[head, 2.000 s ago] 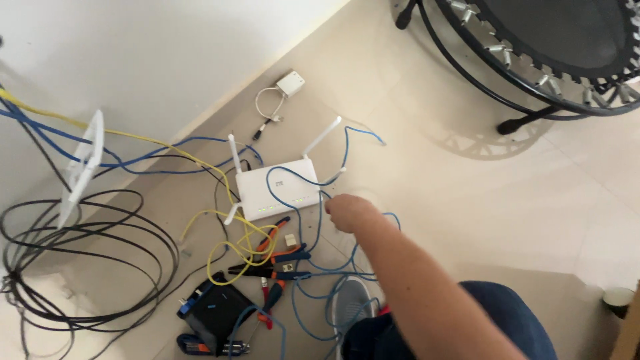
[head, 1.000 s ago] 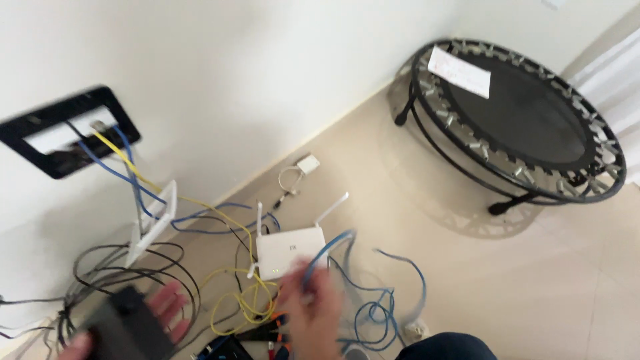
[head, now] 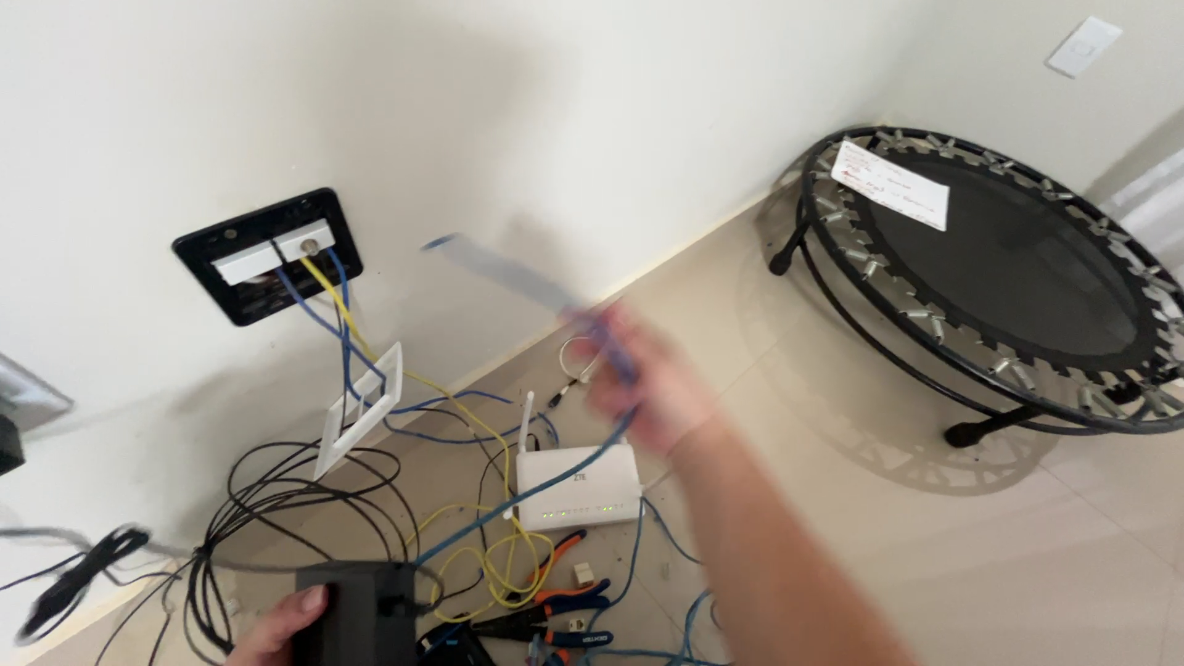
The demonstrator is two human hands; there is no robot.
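Note:
My left hand grips a black box-shaped device at the bottom, its thumb on the top edge. A blue network cable runs from beside the box up to my right hand, whose fingers are closed on it. The cable's far part is blurred, pointing up and left across the wall. Behind the cable, a white ZTE router with lit green lights lies on the floor. Orange and blue handled pliers lie below the router, near a small white connector block.
A black-framed wall box has blue and yellow cables coming out. A white frame plate hangs around them. Coiled black cable and tangled yellow cable lie on the floor. At right stands a mini trampoline with a handwritten paper on it.
My right hand has lifted from beside the router with the blue cable. My left hand came into view between the first two frames, holding the black device. The view has swung toward the wall.

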